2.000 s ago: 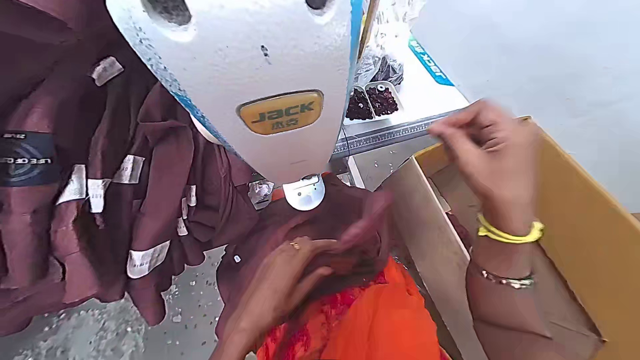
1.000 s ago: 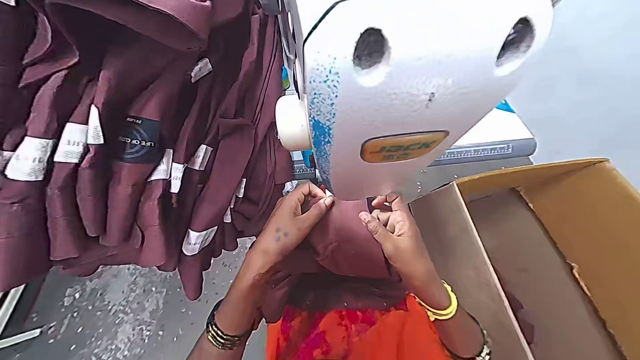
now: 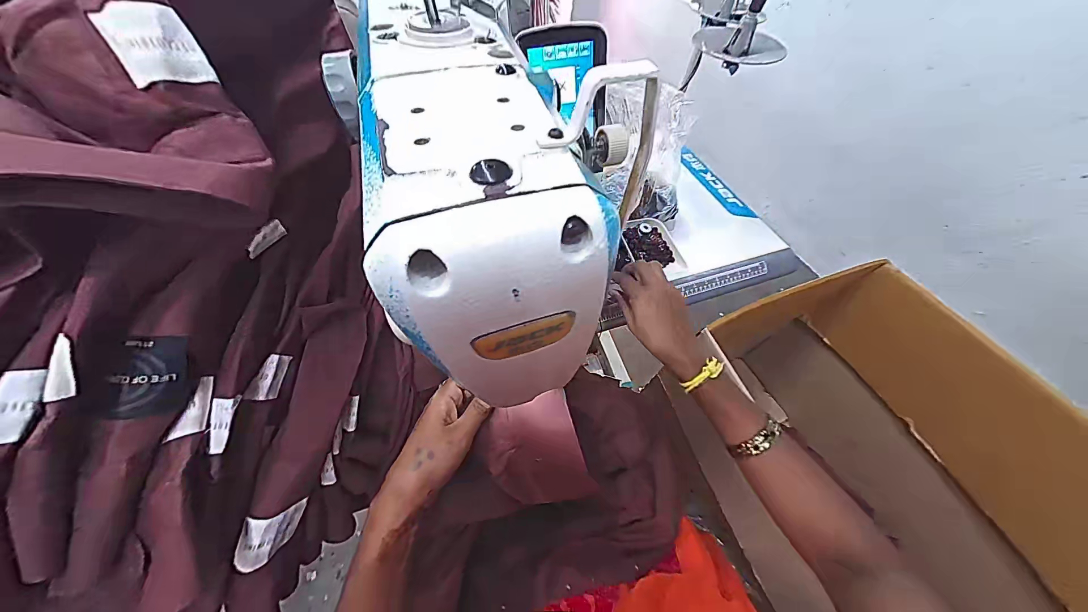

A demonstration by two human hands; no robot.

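A white and blue Jack sewing machine [image 3: 510, 280] fills the middle of the view. Below its head lies a maroon garment [image 3: 586, 527], with a lighter pinkish part [image 3: 540, 446] facing up. My left hand [image 3: 442, 433] pinches the garment's edge at the lower left of the machine head; the head hides the fingertips partly. My right hand [image 3: 650, 314] is to the right of the machine, its fingers at the near edge of a white tray of small dark pieces, probably buttons [image 3: 650, 244]. Whether those fingers hold anything cannot be told.
Many maroon garments [image 3: 195, 280] with white labels hang or lie piled at the left. An open cardboard box [image 3: 952, 365] stands at the right. Behind the machine are a lit control screen [image 3: 565, 72], a clear plastic bag [image 3: 659, 127], a ruler strip [image 3: 722, 279] and thread stands [image 3: 739, 42].
My right hand has moved from the garment under the machine head to the tray at the right. My left hand has stayed at the garment. The view has tilted up, showing more of the machine.
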